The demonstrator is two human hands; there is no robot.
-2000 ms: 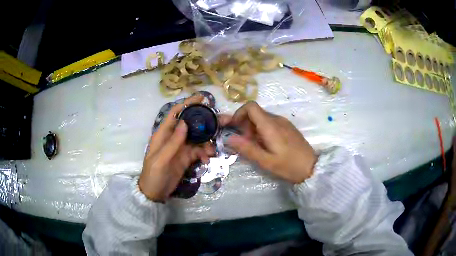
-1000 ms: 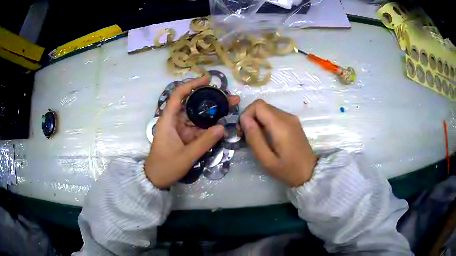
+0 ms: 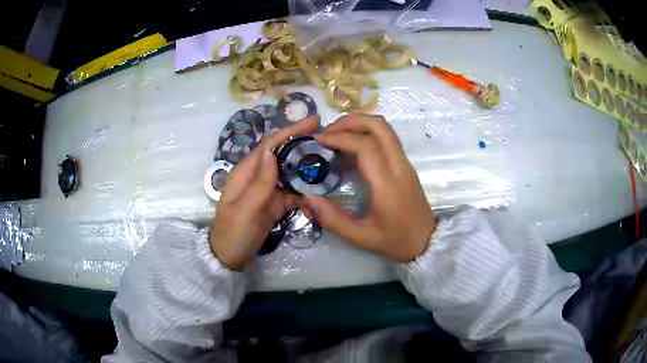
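Note:
My left hand (image 3: 248,202) holds a black watch case (image 3: 285,160) from the left side. My right hand (image 3: 386,188) holds a flat grey ring (image 3: 309,186) by its edge over the case face. The case's dark centre with a blue spot shows through the ring's hole. Whether the ring touches the face cannot be told. Loose dark flat rings (image 3: 241,133) lie overlapping beyond and under my hands, with a shiny silver ring (image 3: 216,180) at their left edge. My hands hide part of the pile.
Tan rings (image 3: 273,67) lie in a heap at the far side, by a clear bag (image 3: 347,18). An orange screwdriver (image 3: 457,80) lies right of them. Yellow die-cut sheets (image 3: 603,78) and a red stick (image 3: 633,195) are at right. Another case (image 3: 68,176) is at left.
My right hand has moved left to the case, and a grey ring now lies over the face, which was uncovered before. My left hand's fingers have shifted around the case.

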